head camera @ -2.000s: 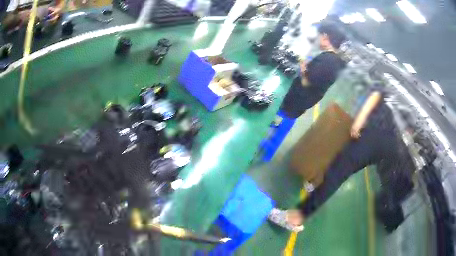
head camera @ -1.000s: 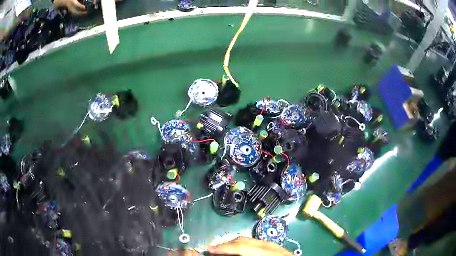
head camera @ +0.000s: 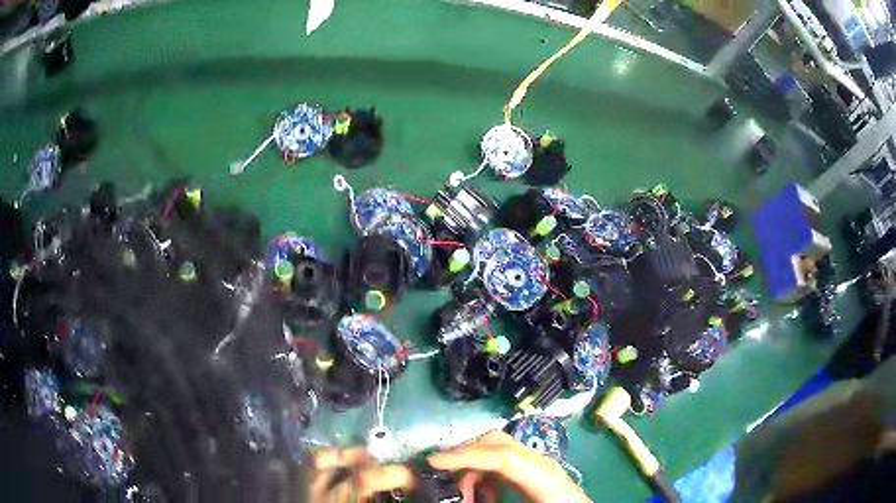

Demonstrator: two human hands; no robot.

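My right hand shows at the bottom edge, cut off, with its fingers curled around a black part, likely a housing. My left hand is at the left of the same part, small and blurred, with fingers against it. The edge hides most of the part. Just above the hands, a blue-and-white circuit board lies with a white lead ending in a ring. Another circuit board lies right behind my right hand.
Circuit boards and ribbed black housings lie heaped on the green worktop. A yellow-headed hammer lies right of my hands. A blue box stands far right. A yellow strap hangs above. A dark blur covers the left.
The view has shifted, so the heap sits farther right and the strap too. Both hands now show at the bottom edge with a black part between them; before, only a blurred hand showed.
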